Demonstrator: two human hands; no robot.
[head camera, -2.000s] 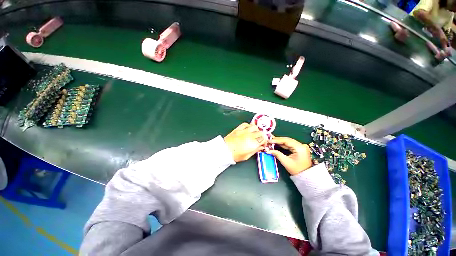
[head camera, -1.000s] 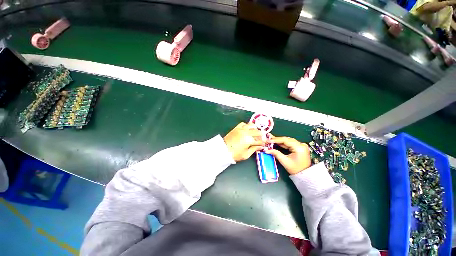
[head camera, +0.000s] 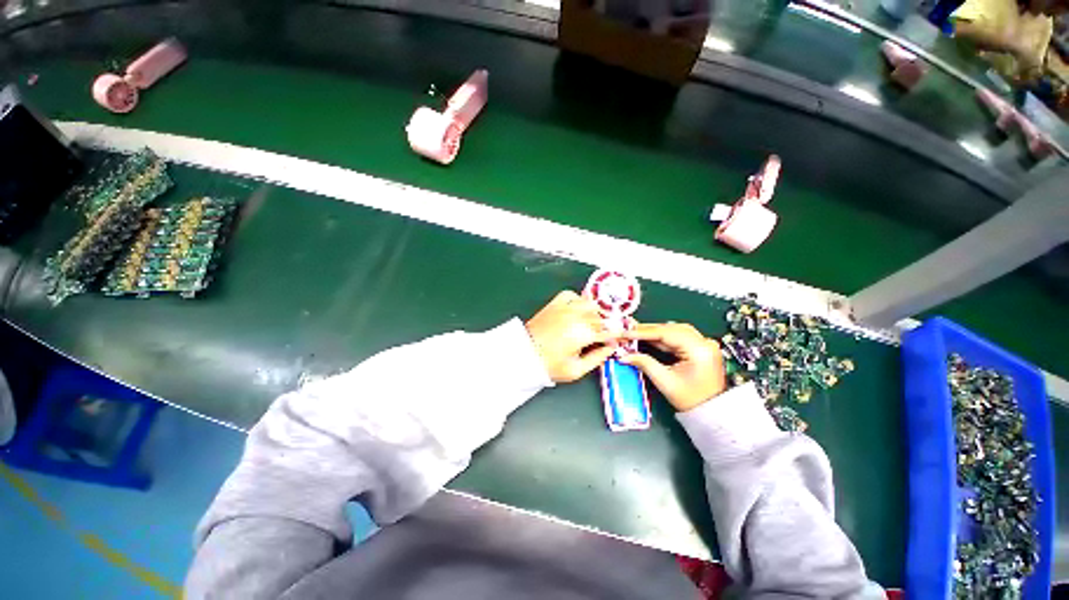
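An open pink fan housing (head camera: 613, 292) lies on the dark green bench in front of me, its round red-and-white head pointing away from me. A blue battery cell (head camera: 627, 393) fills its handle, nearer to me. My left hand (head camera: 571, 336) holds the neck of the housing from the left. My right hand (head camera: 683, 363) has its thumb and fingers at the same neck from the right. The fingertips hide the neck, so I cannot tell whether a small board or wires are between them.
Loose small boards (head camera: 783, 358) lie right of my hands. A blue tray (head camera: 927, 469) of boards stands at the right edge. Board panels (head camera: 171, 247) lie at left. Pink fans (head camera: 747, 223) lie on the green belt beyond the white strip (head camera: 469, 216). A grey post (head camera: 961, 249) stands at right.
The pink fans on the belt have moved to the right. My hands and the housing stay nearly in place, with small shifts of the fingers at the neck.
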